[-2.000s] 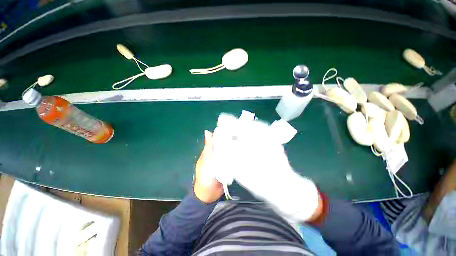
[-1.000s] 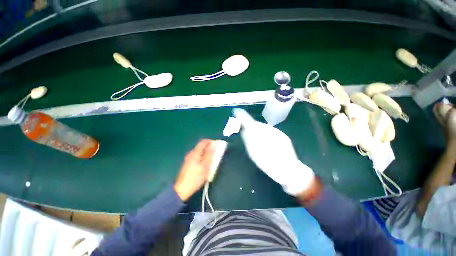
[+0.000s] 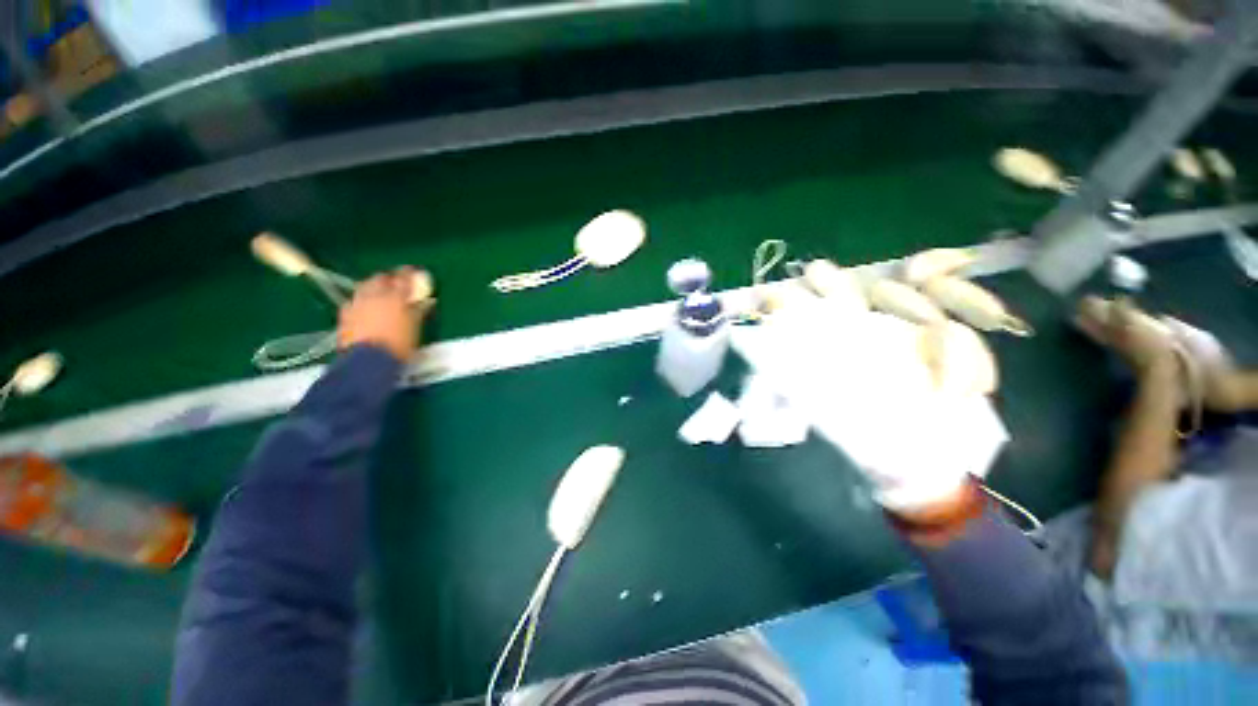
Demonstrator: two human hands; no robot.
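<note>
A cream corded oval piece (image 3: 585,494) lies on the green bench, its cord running toward me. My bare left hand (image 3: 381,317) reaches over the pale rail onto the belt, its fingers on another corded oval piece (image 3: 421,287); that piece's cord loop shows left of the hand. My right hand (image 3: 883,407), white-gloved and blurred, is over the near-left part of the pile of corded pieces (image 3: 969,304); its fingers cannot be told apart, so what it touches is hidden. White wipe pads (image 3: 711,418) lie left of the glove.
The pump bottle (image 3: 693,345) stands by the rail, left of the pile. An orange-labelled drink bottle (image 3: 90,510) lies at the left. Spaced corded pieces, one oval (image 3: 610,239), lie on the belt. A grey post (image 3: 1131,166) and another person's arm (image 3: 1138,414) are at the right.
My left hand has let go of its piece, now on the bench, and moved up-left to a piece on the belt. My right hand has moved right to the pile. The view has shifted.
</note>
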